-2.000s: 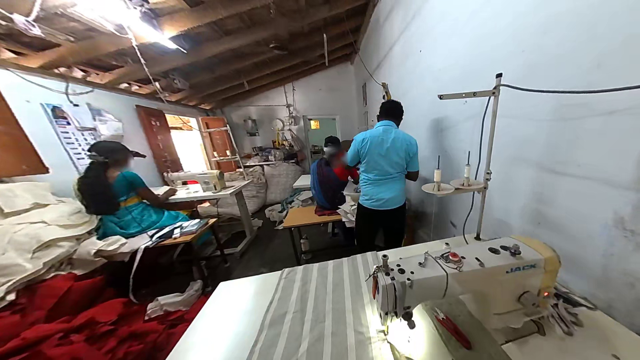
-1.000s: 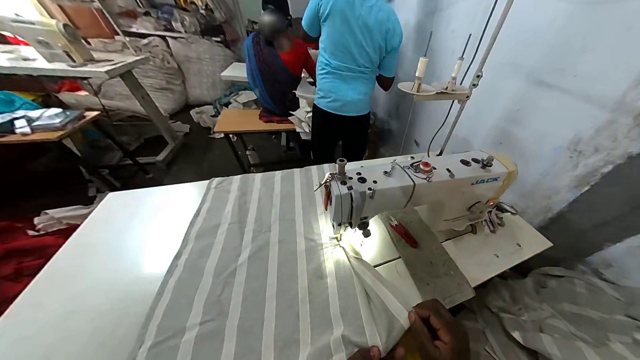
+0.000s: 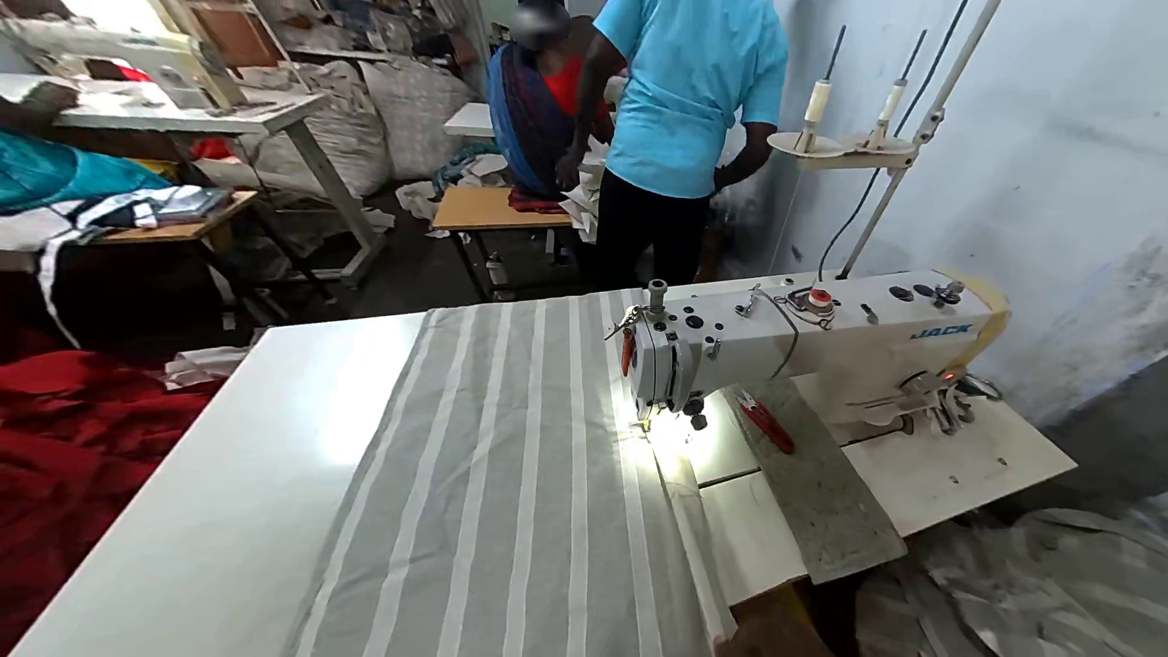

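Observation:
Grey-and-white striped fabric (image 3: 511, 474) lies over the sewing table, its right edge folded into a narrow strip. That edge runs under the lit needle area of a white Jack sewing machine (image 3: 812, 342). My left hand is out of view. At the bottom edge, beside the fabric's lower right corner, a blurred brown shape (image 3: 774, 625) may be part of my right hand; its grip cannot be made out. Red-handled thread snips (image 3: 766, 424) rest on a grey plate (image 3: 821, 493) right of the needle.
Two thread cones (image 3: 817, 102) stand on a stand behind the machine. More striped fabric (image 3: 1049, 584) lies low at right, red cloth (image 3: 82, 438) at left. A person in a blue shirt (image 3: 698, 91) stands beyond the table, near a seated person; another person's arm shows at far left.
The view has tilted down since the first frame. A second ago both hands were at the fabric's lower right edge; now they are largely or wholly out of view, and that edge lies straighter.

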